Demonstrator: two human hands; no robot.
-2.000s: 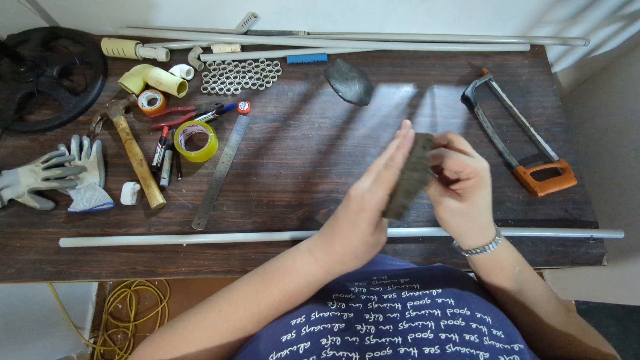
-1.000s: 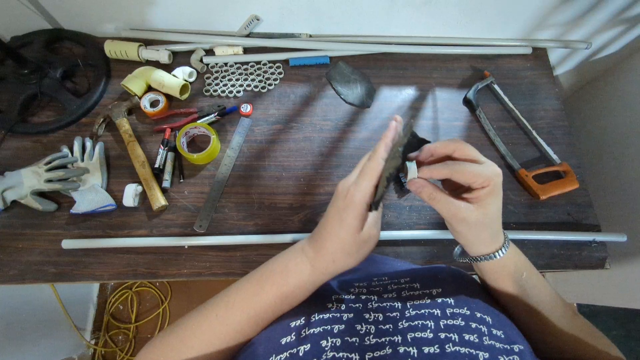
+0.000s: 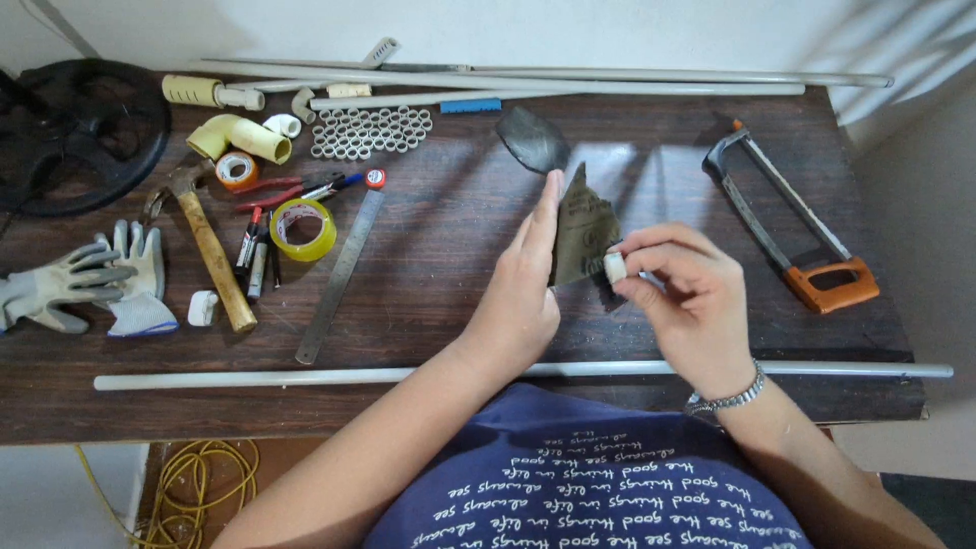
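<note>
My left hand is held upright on edge, with a torn piece of sandpaper against its palm; the printed back of the sheet shows. Between the thumb and fingers of my right hand is a short white plastic pipe ring, close to the sandpaper's right edge. Below both hands a long white plastic pipe lies along the table's front. Beyond my left hand rests a dark, flat piece of sheet. Many cut pipe rings stand grouped at the back.
A hacksaw lies right. Left are a steel ruler, yellow tape, markers, pliers, a claw hammer, gloves and pipe fittings. More pipes run along the back.
The sandpaper has turned so that its printed back shows. The white ring, hidden two seconds ago, now shows in my right fingers. The things lying on the table have not moved.
</note>
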